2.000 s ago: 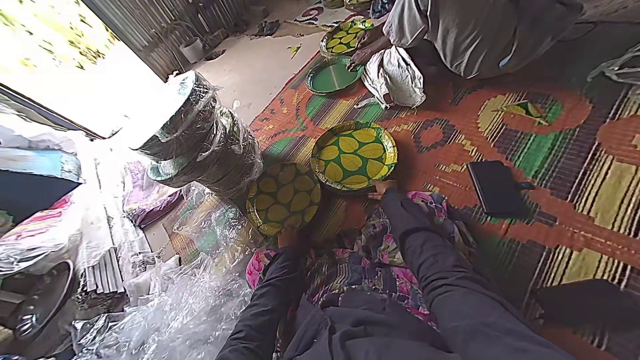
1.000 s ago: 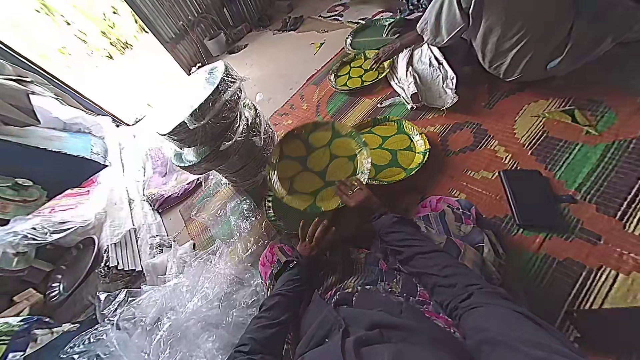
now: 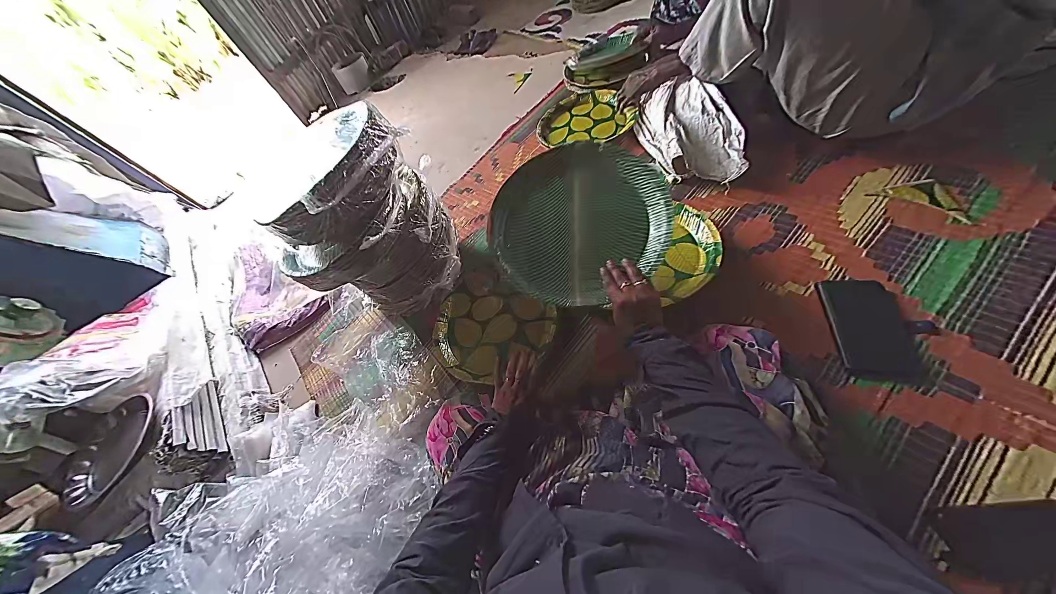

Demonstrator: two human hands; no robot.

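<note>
My right hand [image 3: 631, 290] holds the near rim of a round green tray [image 3: 577, 223], tilted up with its ribbed, plain side toward me. Partly behind it on the mat lies a yellow-and-green patterned tray [image 3: 697, 256]. My left hand [image 3: 513, 381] is at the near edge of another patterned tray [image 3: 487, 330], lower and to the left; whether its fingers grip that rim is not clear. Left of the trays stands a tall stack of round items wrapped in clear plastic film [image 3: 371, 206].
Loose clear plastic film [image 3: 322, 495] lies at my left. A black phone or wallet [image 3: 870, 330] rests on the woven mat [image 3: 767, 322] at right. Ahead, another person [image 3: 874, 58] sits by a white sack [image 3: 693, 128], a hand near more patterned trays [image 3: 586, 117].
My right hand has lifted a tray and tipped it, so its plain green side now shows where a patterned face showed a second ago. A patterned tray is now uncovered by my left hand.
</note>
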